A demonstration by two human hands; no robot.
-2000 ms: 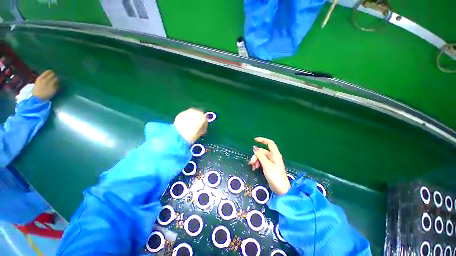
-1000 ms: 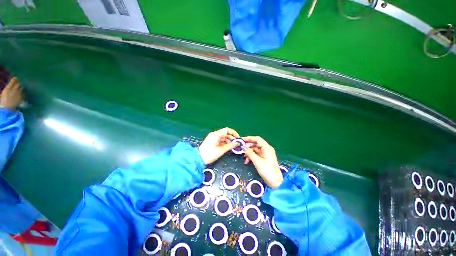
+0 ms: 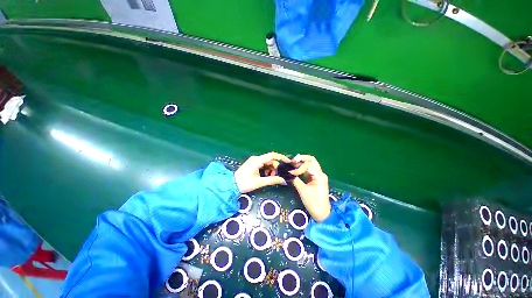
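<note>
My left hand [image 3: 261,173] and my right hand [image 3: 310,185] meet above the far end of the blister tray [image 3: 233,276]. Their fingertips hold a small dark round module [image 3: 286,169] between them; its white ring does not show, and the fingers cover part of it. In the tray below are rows of round modules with white rings and dark centres, with small gold-brown strips beside them. My sleeves cover the tray's sides. A single round module [image 3: 170,109] lies on the green conveyor belt [image 3: 233,110], ahead and to the left.
A tall glossy pile of blister trays [image 3: 461,250] stands at the right. Beyond the belt is a rail edge [image 3: 373,93] with a small white bottle [image 3: 272,45] and a hanging blue cloth [image 3: 315,26]. A dark red object with white material [image 3: 11,109] is at the far left.
The module on the belt has moved left, away from my hands. The held module now shows dark instead of its white ring. The other person's hand at the left has gone from view.
</note>
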